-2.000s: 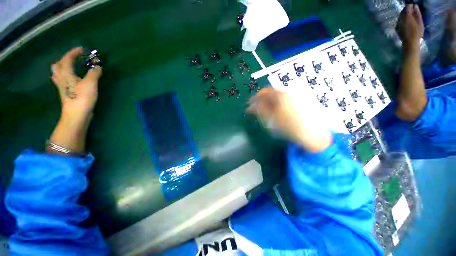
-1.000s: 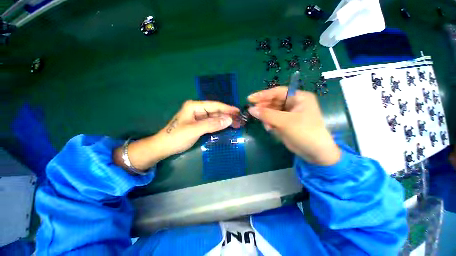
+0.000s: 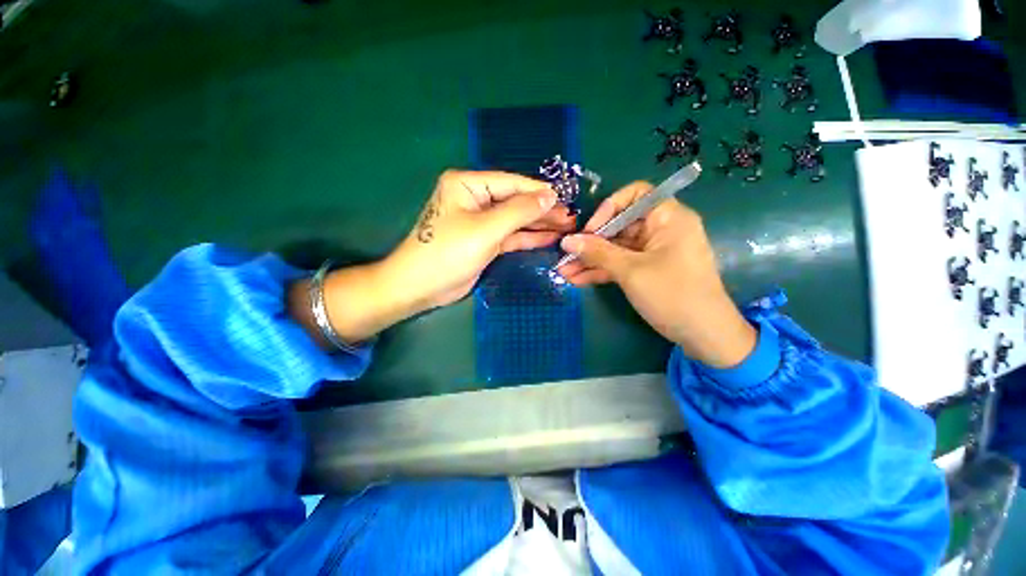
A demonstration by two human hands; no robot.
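Observation:
My left hand point(image 3: 473, 231) holds a small dark flex circuit assembly point(image 3: 561, 180) between thumb and fingertips. Its arms stick up above the fingers. My right hand point(image 3: 653, 253) holds silver tweezers point(image 3: 653, 199), with the tip pointing down to the left over the blue carrier sheet. The blue carrier sheet point(image 3: 529, 338) lies upright in view under both hands, with a fine dot grid. Whether the tweezer tip touches the sheet or holds a piece cannot be told.
Several flex parts point(image 3: 741, 89) sit in rows on the green surface. A white sheet point(image 3: 900, 259) with more flex parts is at right. White strips point(image 3: 923, 132), a white wipe point(image 3: 900, 20) and a dark blue sheet point(image 3: 943, 79) lie upper right. A pale rail point(image 3: 495, 433) runs in front.
The left hand has come from the far left to the middle and now holds the flex part. The right hand has moved in beside it, with the tweezers turned tip-down over the blue sheet.

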